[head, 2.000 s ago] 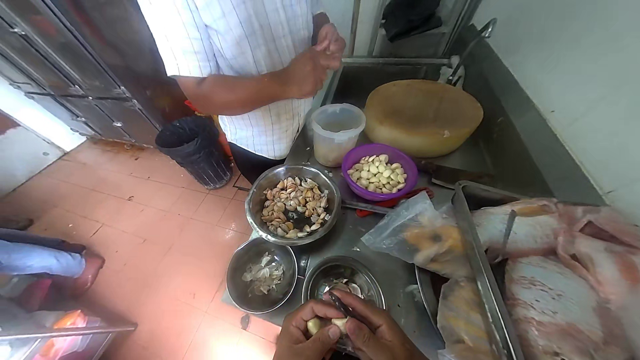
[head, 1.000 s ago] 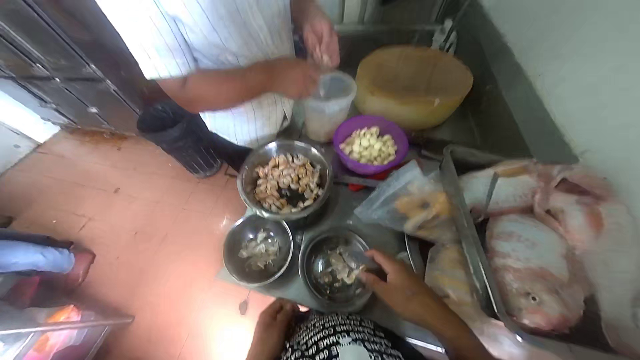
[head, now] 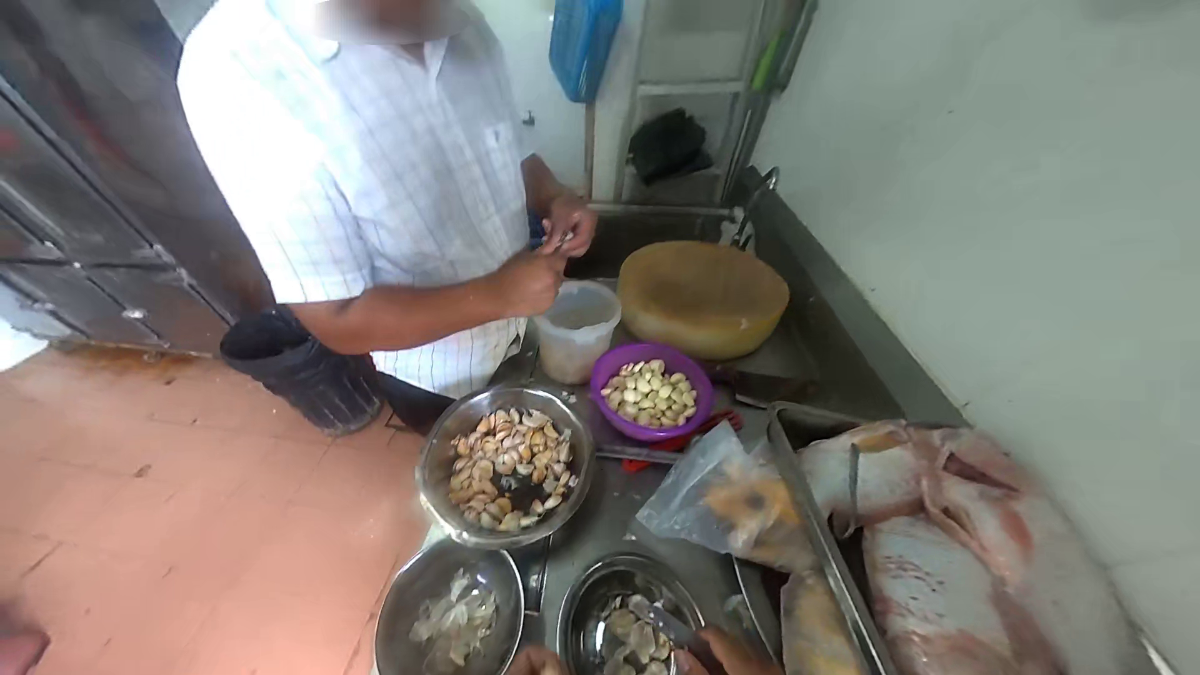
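Observation:
At the bottom edge, my right hand [head: 731, 652] grips a small knife [head: 667, 622], its blade over a steel bowl [head: 574, 600] of garlic cloves and skins. My left hand [head: 536, 662], mostly cut off by the frame, lies between that bowl and another steel bowl [head: 394, 600] with papery skins; whether it holds anything is hidden. Unpeeled garlic cloves [head: 511, 450] fill a larger steel bowl [head: 436, 497] further back. Peeled cloves [head: 650, 394] are in a purple plastic bowl [head: 614, 427] to its right.
Across the counter, a person [head: 412, 206] works with both hands above a plastic tub [head: 577, 333]. A thick round block [head: 703, 295] is by the sink. At right are plastic bags [head: 722, 497] and a metal tray [head: 825, 553] of large fish [head: 947, 562]. A black bin [head: 305, 375] stands on the floor.
Two seconds ago both my hands were together at garlic cloves; one second ago they were apart, my right at the skins bowl. The knife now shows in my right hand. The view has tilted up.

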